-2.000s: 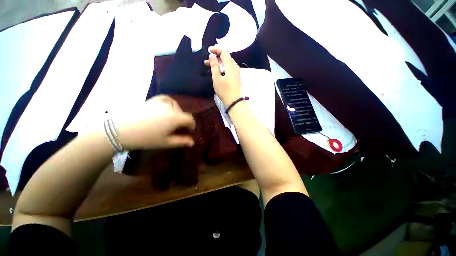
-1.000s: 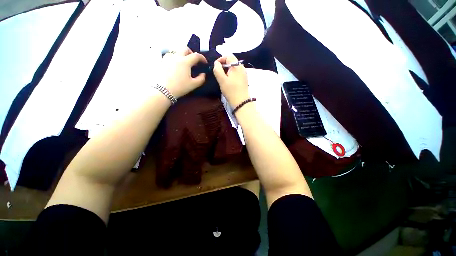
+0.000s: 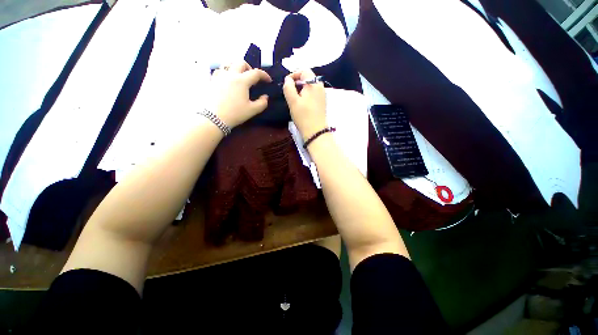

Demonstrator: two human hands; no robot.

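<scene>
Small dark cut pieces (image 3: 272, 114) lie under and between my hands at the centre. My left hand (image 3: 239, 95) rests on their left side with its thumb and fingers spread, pressing on the cloth. My right hand (image 3: 305, 98) grips a thin pale pen (image 3: 308, 81), its tip pointing left at the dark cloth. The exact tip contact is too small to tell. Dark red-brown cut pieces (image 3: 252, 176) with jagged lower ends lie below my hands near the table edge.
White pattern pieces (image 3: 177, 72) and a curved white piece (image 3: 324, 39) lie beyond my hands. A white sheet (image 3: 347, 124) is beside my right forearm. A phone (image 3: 398, 141) with a red ring (image 3: 444, 193) lies right. Long dark panels (image 3: 419, 78) show farther right. The brown table edge (image 3: 288, 237) is nearest me.
Since two seconds ago, my left hand has moved forward and right onto the dark pieces, and the pen has swung to point left. Over the last second both hands have barely moved.
</scene>
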